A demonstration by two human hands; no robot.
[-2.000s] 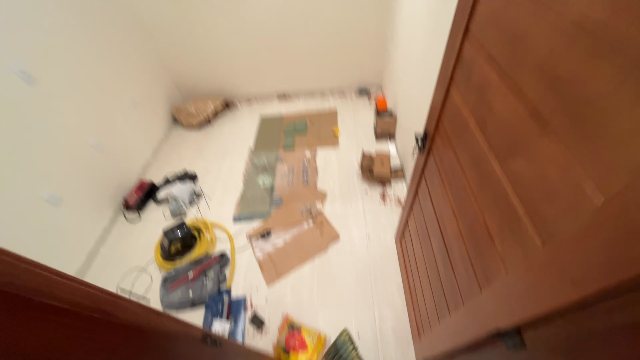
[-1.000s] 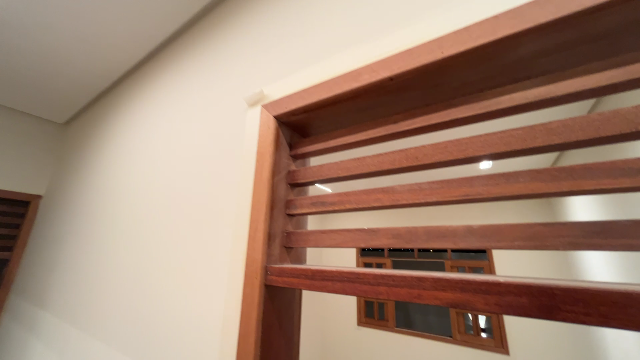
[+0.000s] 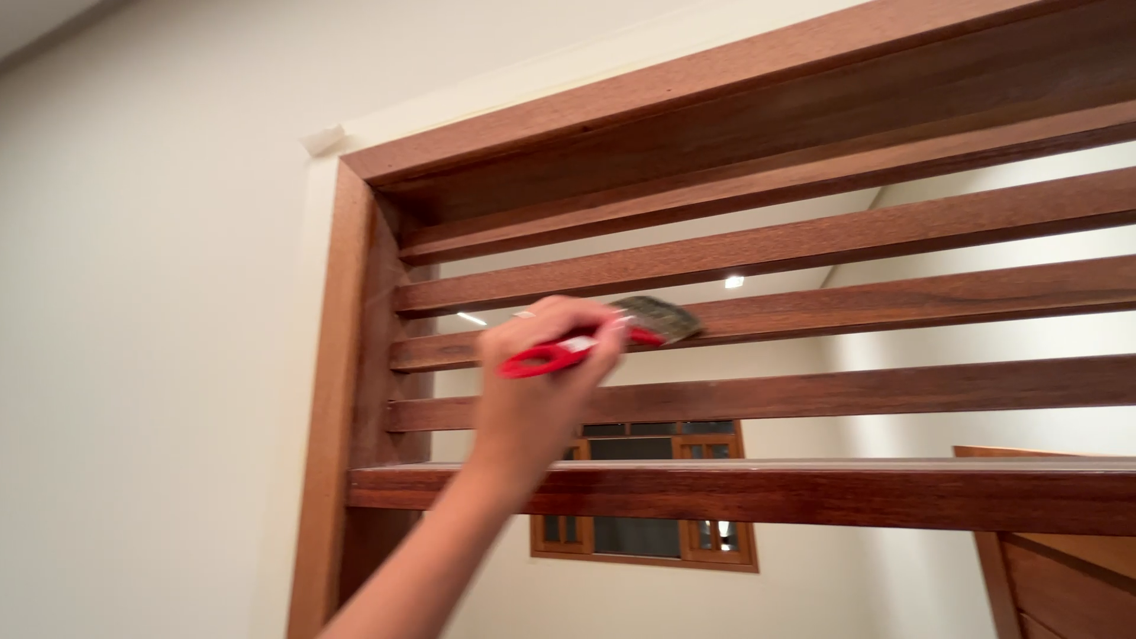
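My left hand (image 3: 555, 355), raised at the middle of the view, is closed around the red plastic handle (image 3: 543, 358) of a paintbrush. The dark bristles (image 3: 661, 319) point right and lie at the face of a wooden slat (image 3: 852, 302), apparently against it; blur hides the exact contact. More horizontal slats run above and below it inside a reddish-brown wooden frame (image 3: 330, 399). Beneath them is a thicker, glossy dark-red rail (image 3: 799, 497), which my forearm crosses in front. My right hand is out of view.
Pale masking tape (image 3: 324, 140) runs along the frame's outer edge, with a loose end at the upper left corner. A cream wall (image 3: 160, 355) lies to the left. Through the opening appear a wooden window (image 3: 635, 537) and, lower right, a wooden door (image 3: 1065, 577).
The view has swung up from the room's floor to the slatted opening. My left hand with the paintbrush has come into view in front of the slats; neither earlier frame shows it.
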